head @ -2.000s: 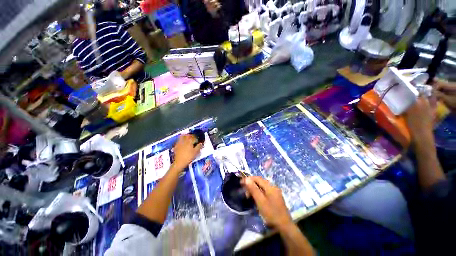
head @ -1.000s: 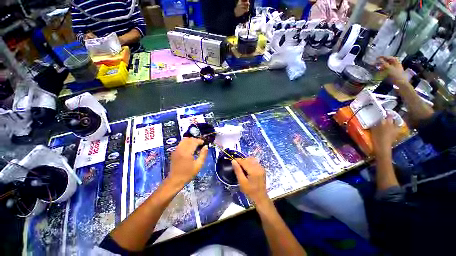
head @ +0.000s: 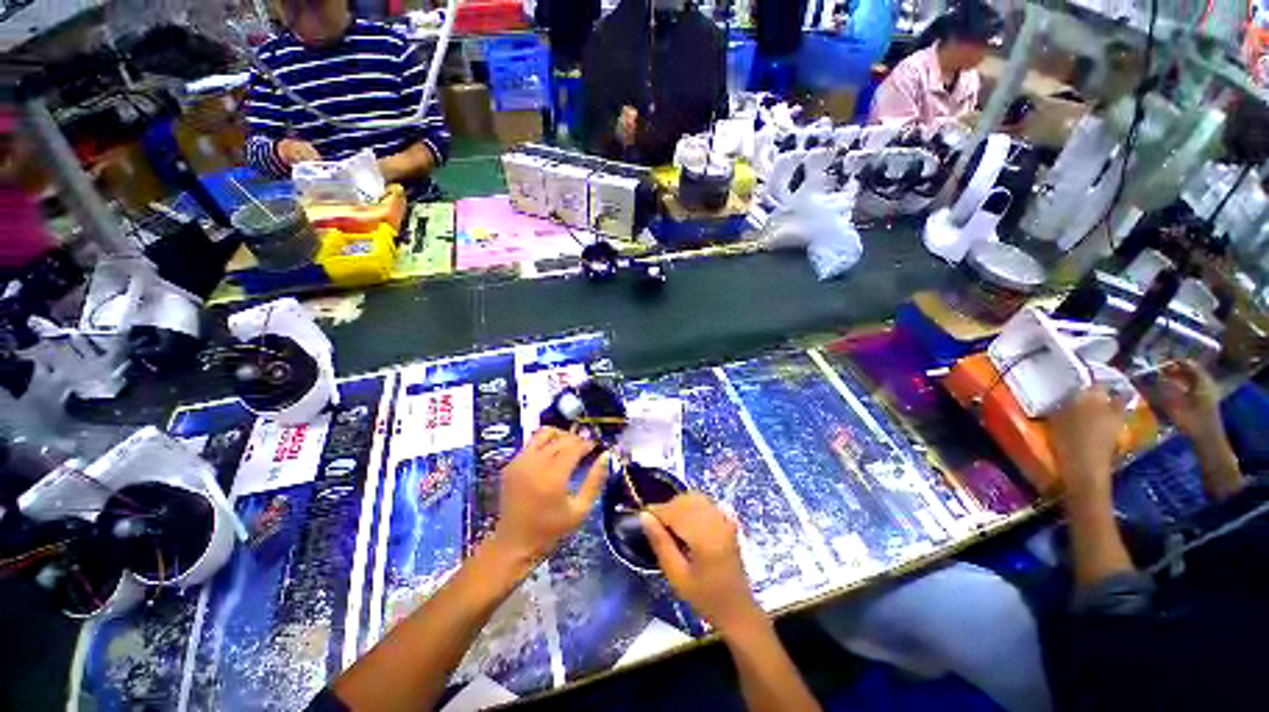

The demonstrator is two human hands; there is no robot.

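A black round unit (head: pixel 585 409) with a small white part and thin wires lies on the blue printed sheet, with my left hand (head: pixel 547 487) at its near edge, fingers on it. A white housing with a black round cup (head: pixel 633 536) sits just to the right and nearer me. My right hand (head: pixel 699 554) pinches thin yellowish wire leads (head: pixel 633 487) above the cup. The leads run between the cup and the black unit. The fingertips partly hide the wires.
White housings with black centres (head: pixel 157 529) stand at the left. A dark green belt (head: pixel 487 309) runs behind the blue sheets. Across it are a yellow bin (head: pixel 356 256), white boxes (head: pixel 573 195) and seated people. A neighbour's hands work over an orange pad (head: pixel 1005 417) at the right.
My left hand has moved from farther back to the near side of the black unit, now beside the cup. My right hand stays over the cup with the wires. The camera view has turned and levelled.
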